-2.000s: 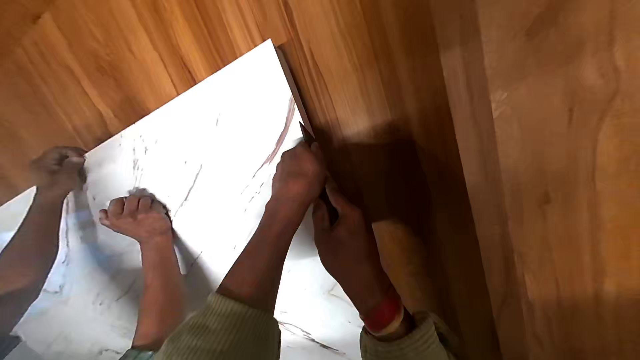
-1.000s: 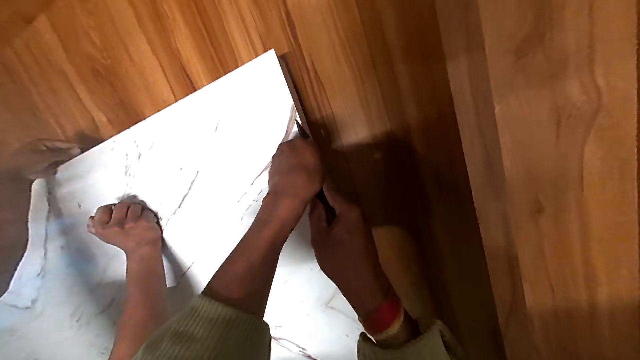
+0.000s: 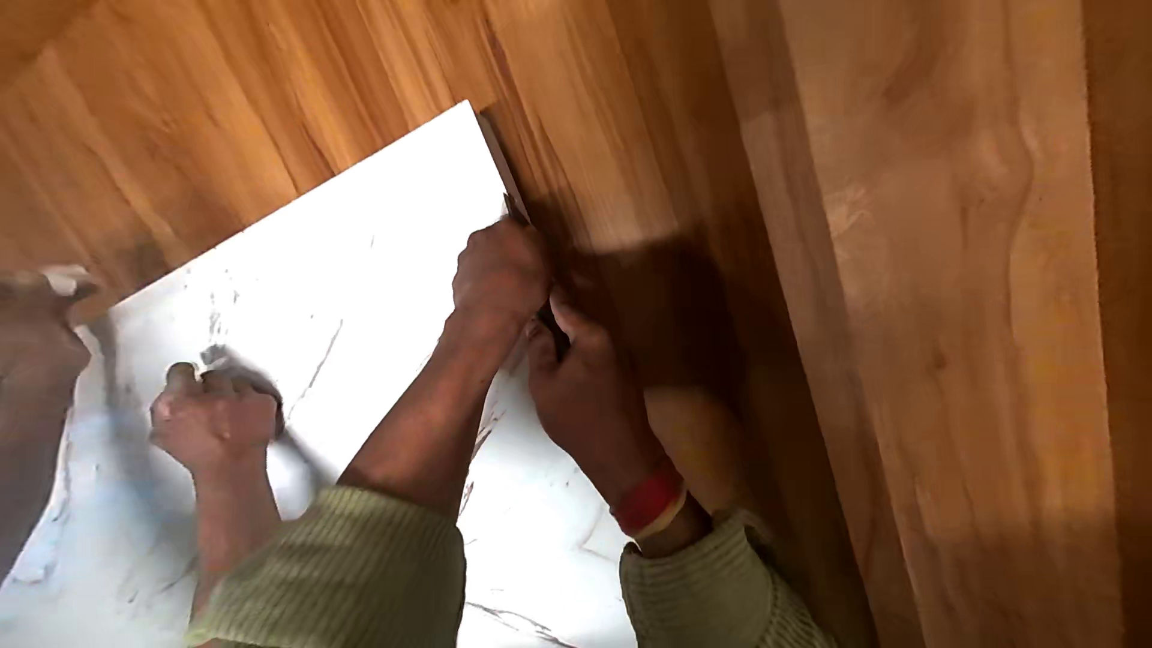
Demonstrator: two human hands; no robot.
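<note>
A white marble-patterned sheet (image 3: 396, 216) lies on the wood-grain surface, its corner pointing away from me. My left hand (image 3: 502, 270) is closed around the front of a dark, slim tool (image 3: 553, 331) at the sheet's right edge. The tool's pointed tip shows just beyond my knuckles, against that edge. My right hand (image 3: 589, 396), with a red and yellow band at the wrist, grips the rear of the same tool, just below my left hand. What kind of tool it is, I cannot tell.
Another person's hand (image 3: 216, 418) rests in a loose fist on the sheet at the left. A further hand (image 3: 40, 333), blurred, is at the sheet's far left edge. Wood-grain boards (image 3: 954, 270) extend along the right, with a dark seam between them.
The other person's hand at the far left edge has moved off the sheet's upper edge to the left. My hands keep their hold on the tool near the right edge.
</note>
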